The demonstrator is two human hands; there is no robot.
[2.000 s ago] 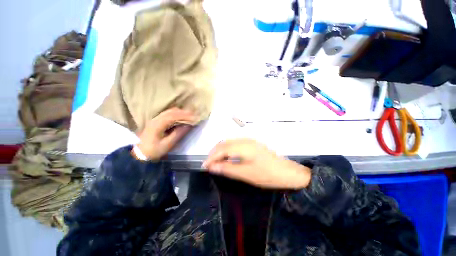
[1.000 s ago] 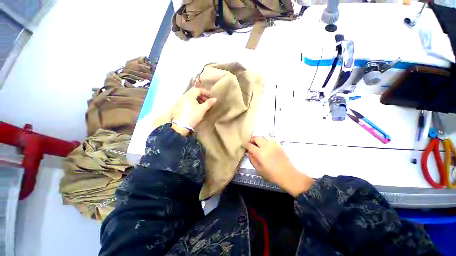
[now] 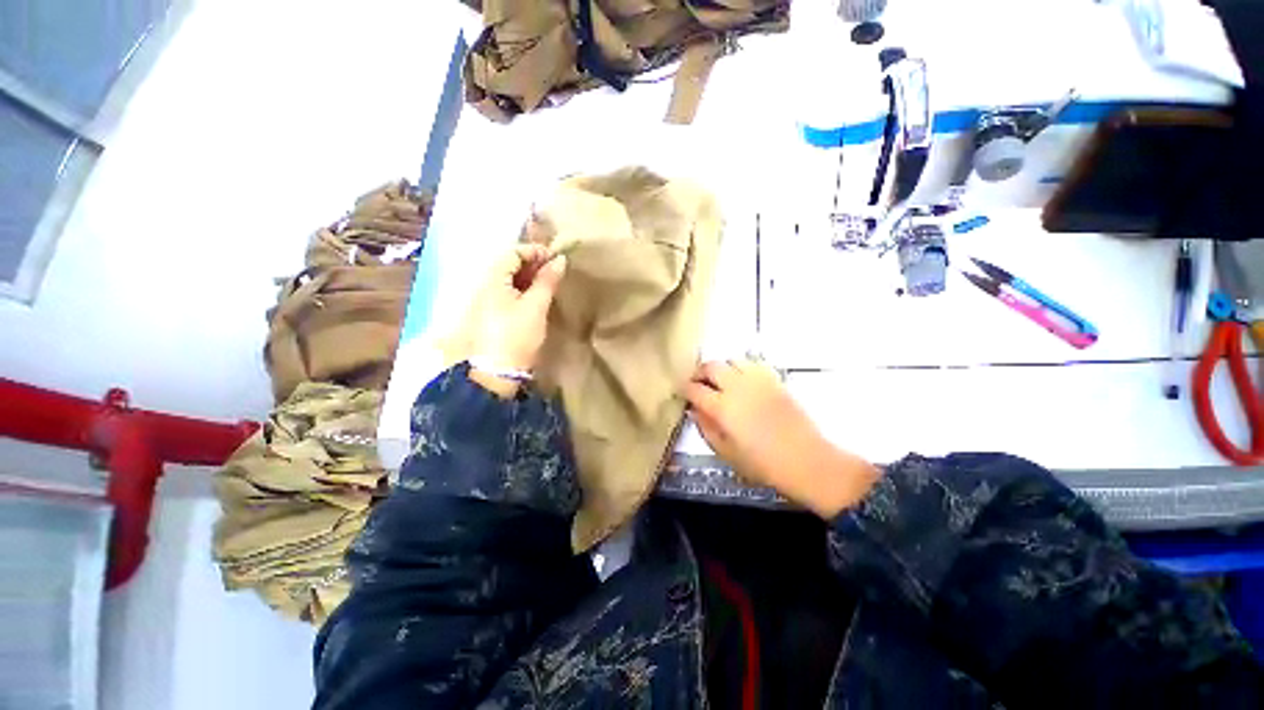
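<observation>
A khaki garment piece (image 3: 624, 319) lies on the white table left of the sewing machine, its lower tip hanging over the table's front edge. My left hand (image 3: 520, 312) pinches its upper left edge between thumb and fingers. My right hand (image 3: 756, 423) pinches its right edge near the table's front edge. The needle area (image 3: 853, 232) of the machine is up and to the right, apart from the cloth.
Brown-khaki bundles lie left of the table (image 3: 340, 326) and at its far end (image 3: 555, 56). Pink and blue thread snips (image 3: 1033, 302), a pen (image 3: 1182, 291) and red-handled shears (image 3: 1223, 388) lie right. A dark case (image 3: 1151, 174) is upper right. A measuring strip (image 3: 1109, 495) runs along the front edge.
Since two seconds ago, the cloth has come down to the table's front edge and both hands have taken hold of it. In the last second the hands have barely moved; the view has shifted slightly.
</observation>
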